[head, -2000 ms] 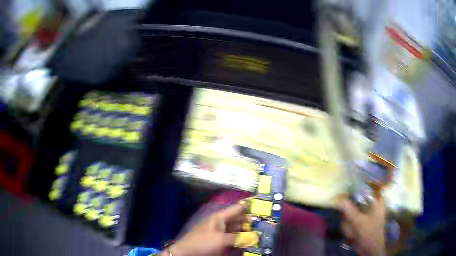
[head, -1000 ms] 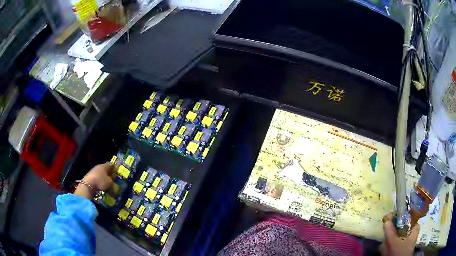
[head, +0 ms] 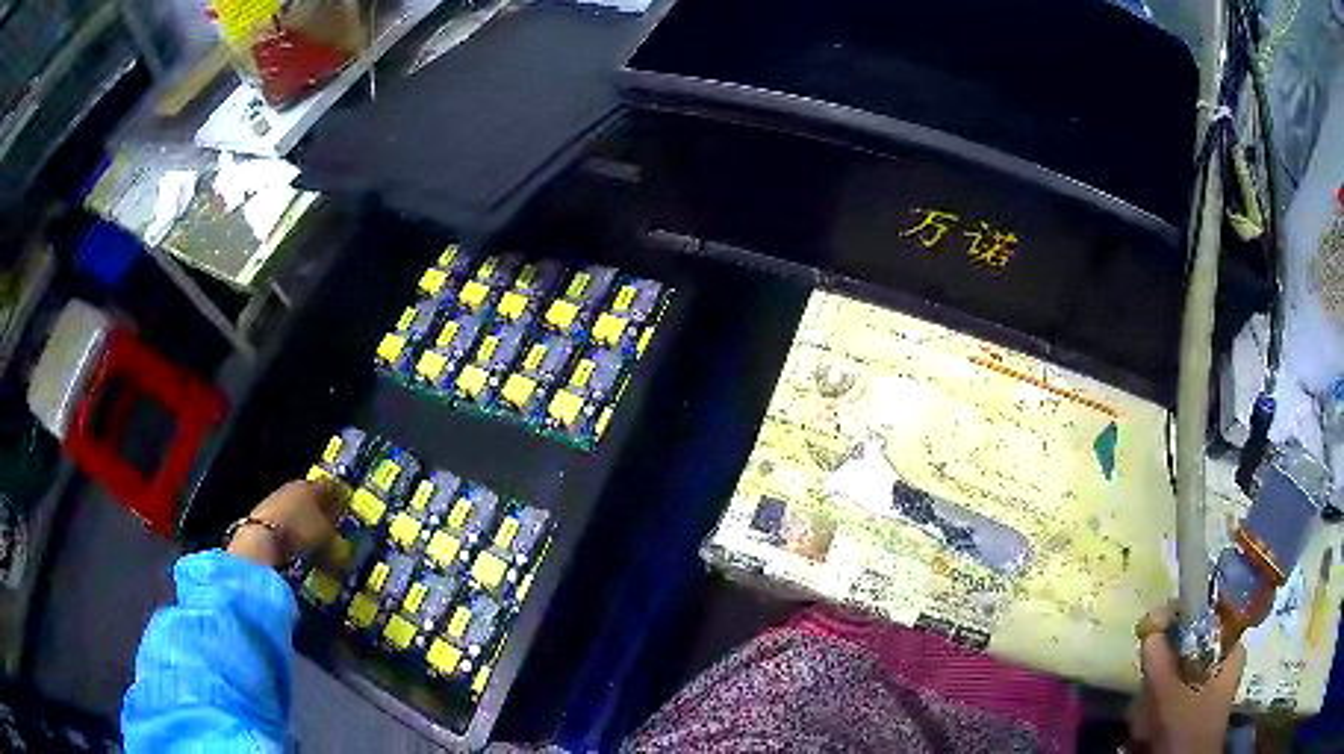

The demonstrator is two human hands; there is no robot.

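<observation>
The black tray [head: 501, 704] at left holds two groups of small green boards with yellow block parts. The upper group [head: 523, 349] lies apart from my hands. My left hand [head: 302, 526] is at the left end of the lower boards [head: 428, 552], fingers around the end boards; its fingertips are partly hidden. My right hand [head: 1187, 689], cut by the bottom edge, grips the glue dispensing gun [head: 1253, 567], silver above and amber below, at the lower end of the thick glue hose [head: 1197, 368].
A printed, glue-stained cardboard surface [head: 884, 398] lies between tray and gun, with a dark tool-like shape on it. A black bin [head: 1091, 280] with yellow characters stands behind. A red frame-like object [head: 140, 435] is at far left. Black cables hang beside the hose.
Since one second ago the end boards under my left hand sit closer against the lower group. Two seconds ago my left hand held boards near my lap. My right hand still holds the gun.
</observation>
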